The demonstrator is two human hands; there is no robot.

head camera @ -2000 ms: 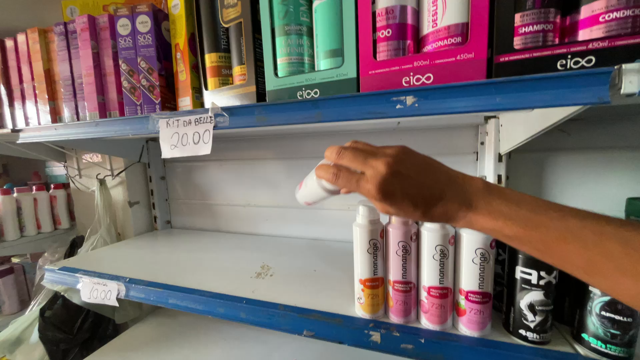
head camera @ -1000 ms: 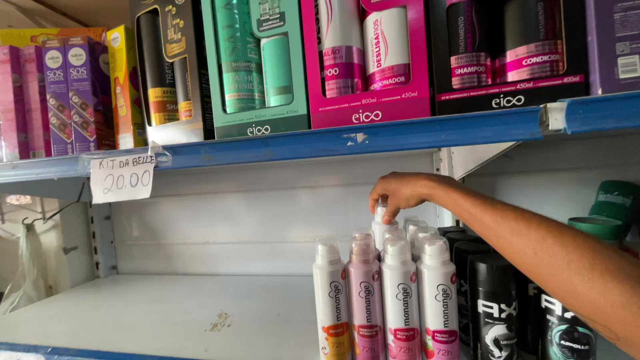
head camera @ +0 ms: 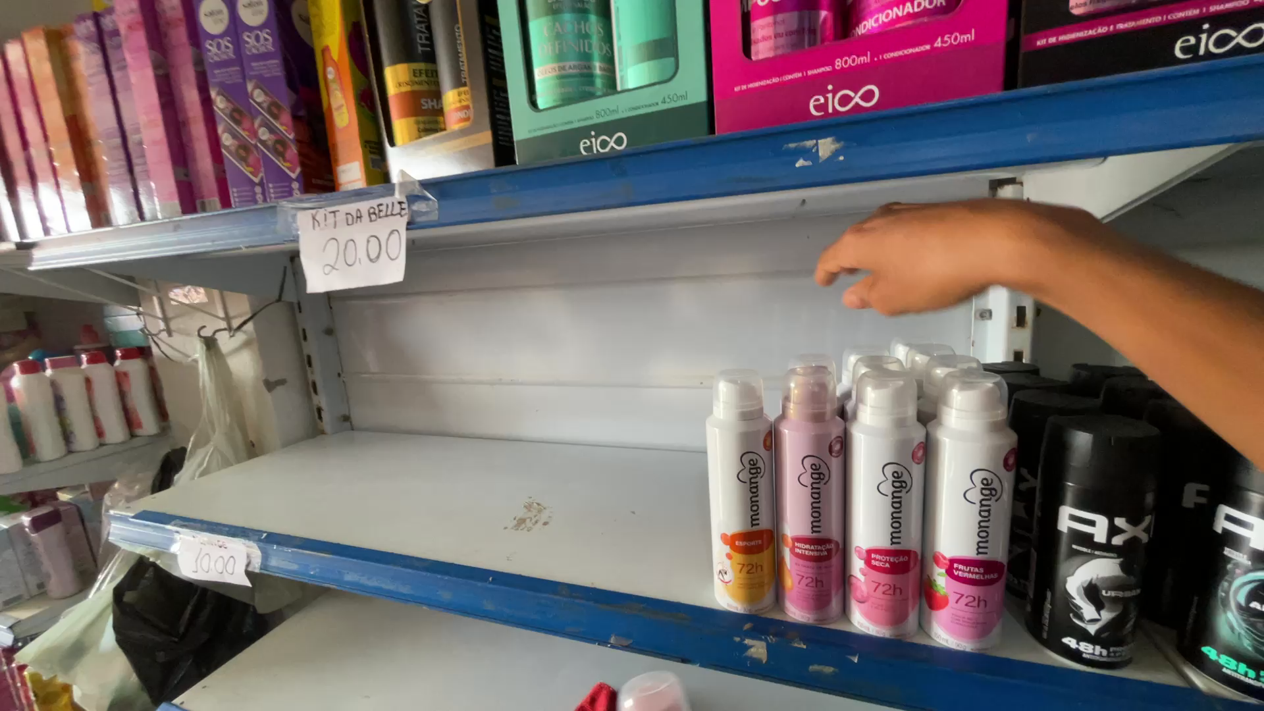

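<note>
A bare hand (head camera: 918, 259), reaching in from the right and most likely my right hand, hovers above the Monange deodorant cans with its fingers curled loosely and nothing in them. Below it, rows of cans stand upright on the middle shelf. In front are a white can with an orange base (head camera: 741, 494), a pink can (head camera: 810, 494), a white can with a pink base (head camera: 886, 504) and another beside it (head camera: 970, 509). More white caps (head camera: 923, 354) show behind. My left hand is out of the frame.
Black Axe cans (head camera: 1094, 538) stand to the right. Boxed hair kits (head camera: 859, 64) line the upper shelf, whose blue edge (head camera: 632, 183) runs above the hand. A handwritten price tag (head camera: 353, 244) hangs there. At the lower left are plastic bags (head camera: 178, 622); a white cap (head camera: 652, 691) shows at the bottom.
Two seconds ago the hand held a white can over the shelf; one second ago it was down at a cap behind the front cans. Now it is empty and raised above them.
</note>
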